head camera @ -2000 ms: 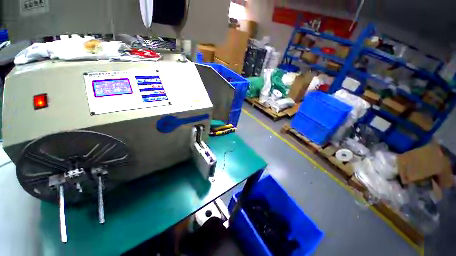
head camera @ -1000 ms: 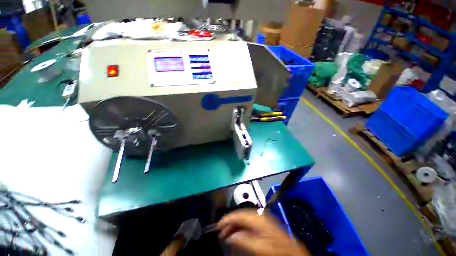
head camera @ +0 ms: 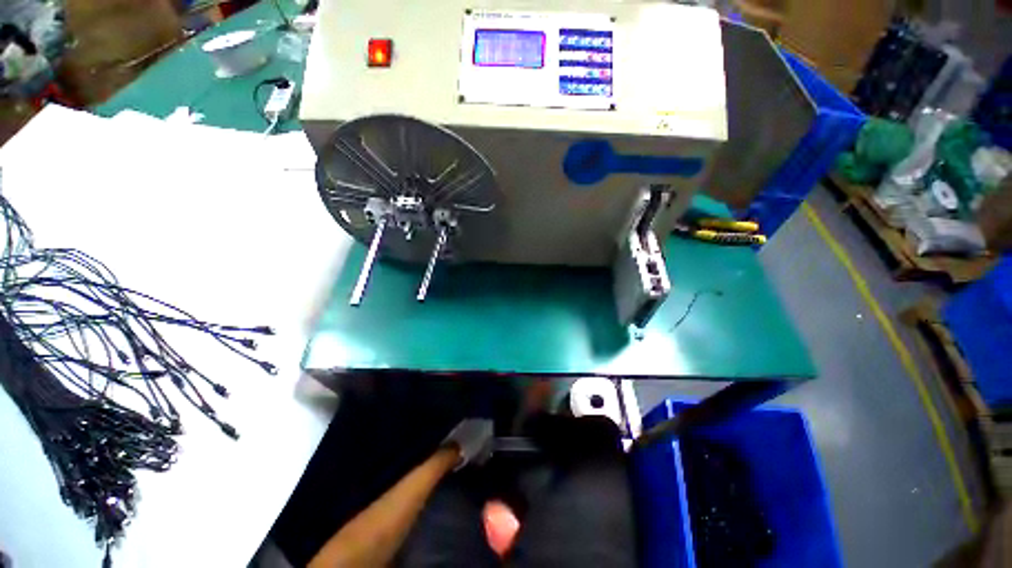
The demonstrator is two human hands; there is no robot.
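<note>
My left hand (head camera: 472, 442), in a white glove, is low in front of me below the bench edge. It is small and blurred beside a thin pale bar, and whether it grips anything is unclear. My right hand cannot be made out. The winding machine (head camera: 533, 150) stands on the green bench. Its slotted winding disc (head camera: 406, 183) looks still, and its two silver prongs (head camera: 372, 262) are bare. The tie head (head camera: 644, 266) is right of the disc, with a thin dark strand (head camera: 694, 307) beside it. Loose black cables (head camera: 100, 427) lie heaped on the white sheet.
A blue bin (head camera: 816, 488) with black coils is low at right. A white spool (head camera: 595, 399) is under the bench edge. Yellow-and-black handles (head camera: 727, 233) lie behind the tie head. Dark-clothed legs (head camera: 583, 510) and a small pink patch (head camera: 502, 527) show below.
The view has swung left and down, bringing the cable heap further in. The bare right hand seen near the gloved left hand is no longer visible. The prongs stay bare.
</note>
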